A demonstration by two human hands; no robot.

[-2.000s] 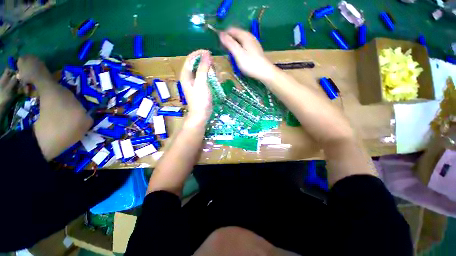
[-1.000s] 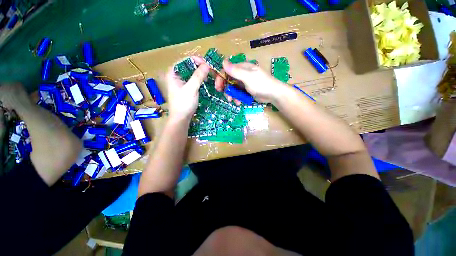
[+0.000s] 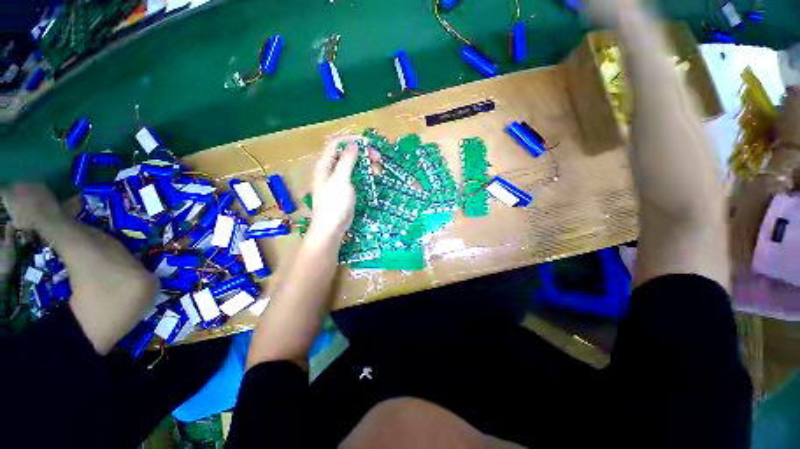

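Observation:
My left hand (image 3: 333, 197) is at the left edge of the overlapping green circuit board strips (image 3: 399, 188), fingers curled near their upper end; whether it grips a board is unclear. My right arm reaches to the top right, past the open carton. My right hand (image 3: 618, 10) is blurred and cut by the top edge, so its hold is hidden. A separate green board piece (image 3: 474, 175) lies right of the strips. A blue battery pack with a white label (image 3: 509, 192) lies beside it, and another blue pack (image 3: 525, 138) lies farther up.
A battery pile (image 3: 189, 237) lies at left beside a neighbour's arm (image 3: 92, 263). Brown cardboard (image 3: 579, 202) lies under the work, with a black strip (image 3: 460, 113) beyond. The carton (image 3: 589, 92) holds yellow pieces. Packs lie on the green surface (image 3: 197, 92). Another person's pink sleeve (image 3: 776, 254) is at right.
My right hand has left the boards and moved to the upper right. The blue pack between my hands is no longer seen there. My left hand stays by the boards. The camera view has shifted.

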